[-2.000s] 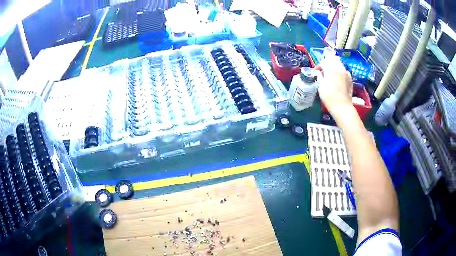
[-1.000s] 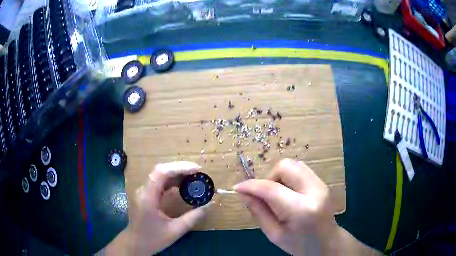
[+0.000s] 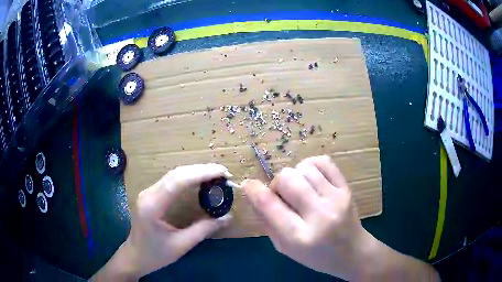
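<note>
A black wheel (image 3: 216,196) with a pale hub stands face-on between the thumb and fingers of my left hand (image 3: 170,212), above the cardboard sheet (image 3: 165,121). My right hand (image 3: 308,212) pinches a thin cotton swab (image 3: 233,184). Its white tip meets the upper right rim of the wheel. A slim silver metal tool (image 3: 262,162) shows beside my right fingers; its lower end is hidden by the hand. Small dark and pale trimmings (image 3: 256,118) lie scattered mid-cardboard.
Several black wheels (image 3: 130,88) sit along the cardboard's left side. Loose pale discs (image 3: 42,185) lie at far left, below a clear tray (image 3: 66,82) of black wheels. At right are a white slotted board (image 3: 446,118), blue-handled nippers (image 3: 468,110) and a craft knife (image 3: 449,148).
My right hand has come back from the bottle at the back to the wheel. In the last second the swab tip moved from the wheel's right side to its upper right rim.
</note>
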